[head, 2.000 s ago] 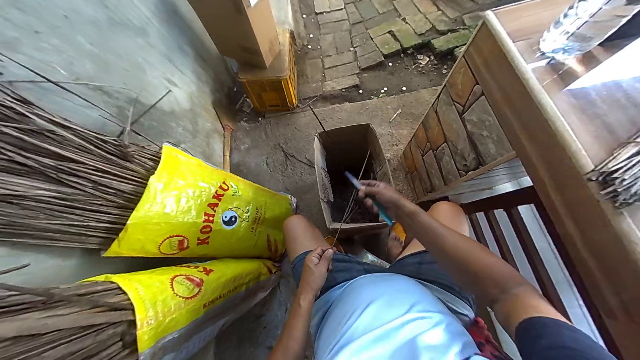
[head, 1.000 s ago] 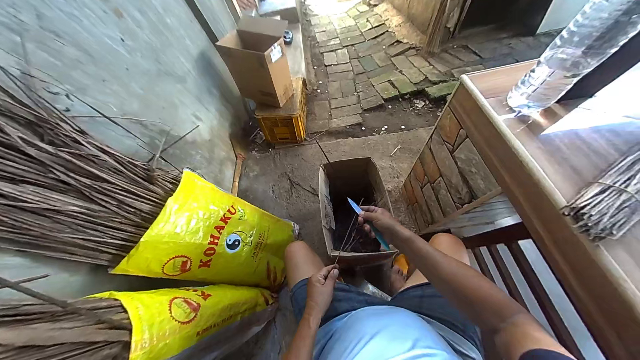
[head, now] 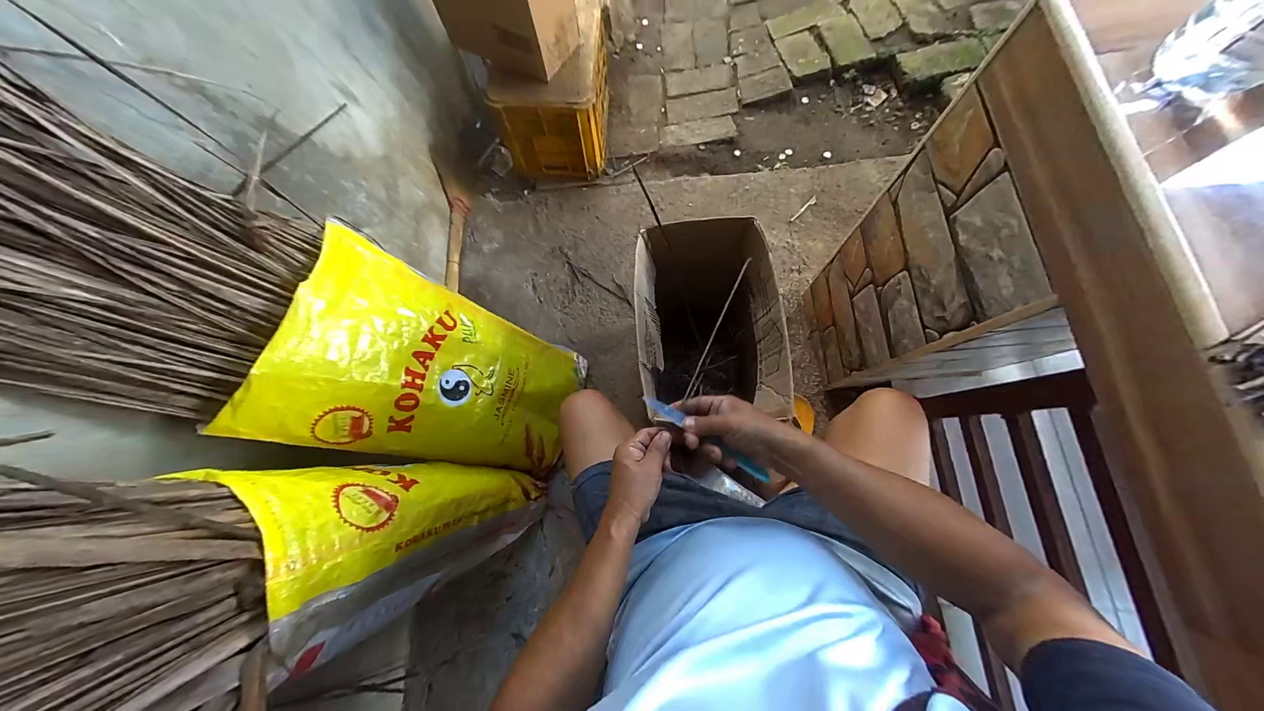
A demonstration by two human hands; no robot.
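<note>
My right hand (head: 726, 423) grips a knife with a blue handle (head: 746, 464), its blade (head: 665, 410) pointing left toward my other hand. My left hand (head: 642, 459) is pinched beside it, fingertips closed on the end of a thin stick. Thin sticks (head: 718, 324) rise from near my hands over the open cardboard box (head: 640, 296), which stands on the ground between and beyond my knees. Dark scraps lie inside the box, though its depth is in shadow.
Two yellow sacks (head: 395, 365) (head: 415, 513) at the left hold bundles of dry stalks (head: 128, 247). Beyond them, a carton (head: 513, 35) stands on a yellow crate (head: 553, 133). A stone-faced counter (head: 918, 237) and a slatted bench (head: 1027, 474) are at the right.
My right hand with the knife has moved down and closer to my left hand, near the box's near edge. The view has tilted down since one second ago.
</note>
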